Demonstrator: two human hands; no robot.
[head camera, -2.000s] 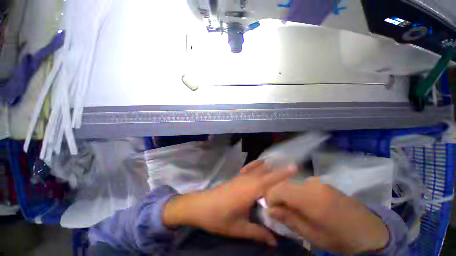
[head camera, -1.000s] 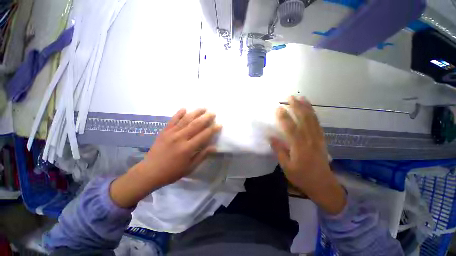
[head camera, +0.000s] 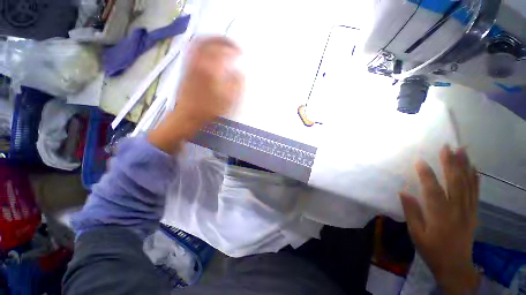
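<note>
A white fabric panel (head camera: 369, 167) lies on the machine table, over the grey ruled front edge and below the needle area. My right hand (head camera: 447, 201) lies on the panel's right part with the fingers apart. My left hand (head camera: 210, 80) is blurred, over the table's left side beside the bundle of white strips (head camera: 157, 109); whether it holds a strip cannot be told. The sewing machine head (head camera: 438, 34) is at the upper right, with a grey-blue cylindrical fitting (head camera: 413, 95) right of the needle area.
A purple cloth tie (head camera: 141, 45) lies left of the strips. A small tan curved piece (head camera: 304, 115) sits on the table. The ruler edge (head camera: 259, 144) runs along the front. More white cloth (head camera: 242, 201) hangs over the lap. Blue baskets (head camera: 29, 115) and a red basket (head camera: 14, 201) stand at left.
The view has swung left. My left hand has moved off the panel to the strips' side. My right hand stays at the panel, which now lies spread under the needle area.
</note>
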